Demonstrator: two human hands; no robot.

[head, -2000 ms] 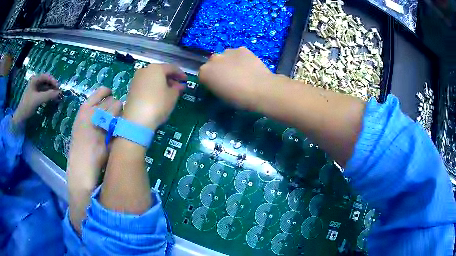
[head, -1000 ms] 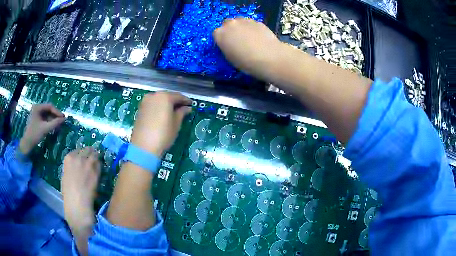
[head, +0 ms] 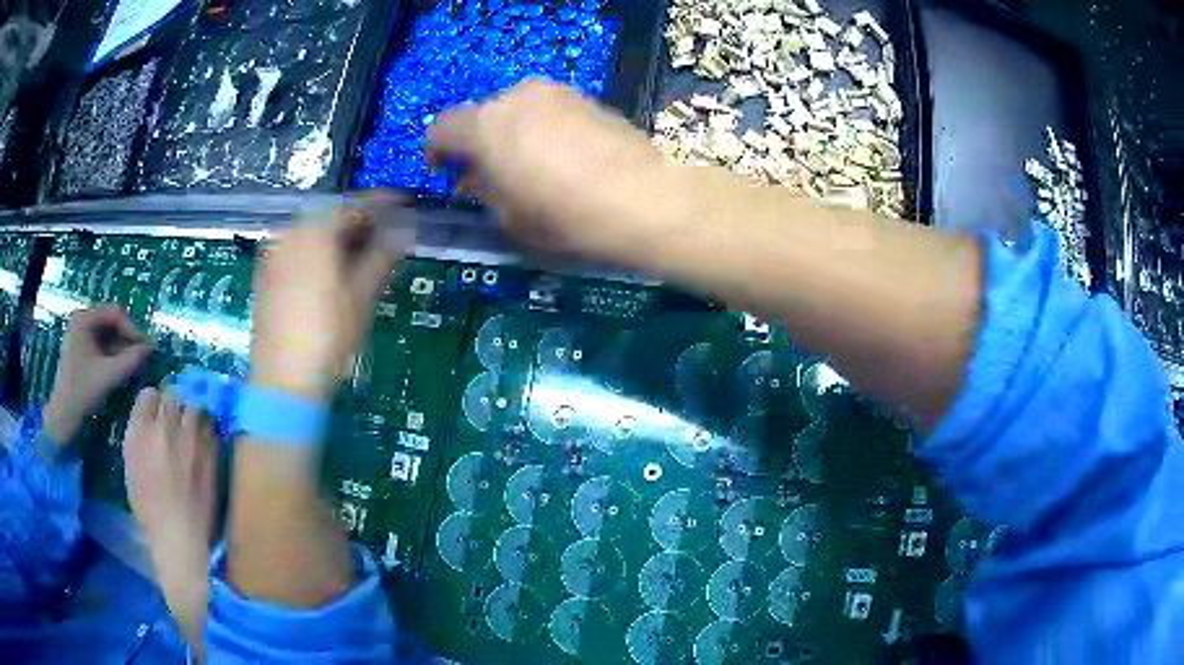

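The green circuit board point(head: 623, 448) with pale printed circles lies in front of me. My left hand point(head: 312, 279), with a light blue wrist strap, is over the board's far-left part. Its fingertips reach the far rail and are blurred; whether they hold anything cannot be told. My right hand point(head: 552, 163) is above the near edge of the bin of blue disc components point(head: 500, 59), its fingers bent and pointing left. What lies between its fingertips is not clear. The two hands are apart.
Cream box components point(head: 792, 104) lie heaped in the bin right of the blue one; small white components point(head: 1062, 201) are further right. A clear plastic tray point(head: 247, 117) and a grey heap point(head: 111, 124) are at left. A co-worker's hands point(head: 175, 474) are beside my left forearm. A metal rail runs between bins and boards.
My right hand went from the board's far edge to the blue bin, then left to its near edge. My left hand has moved left and lifted from the board's edge. The view has shifted.
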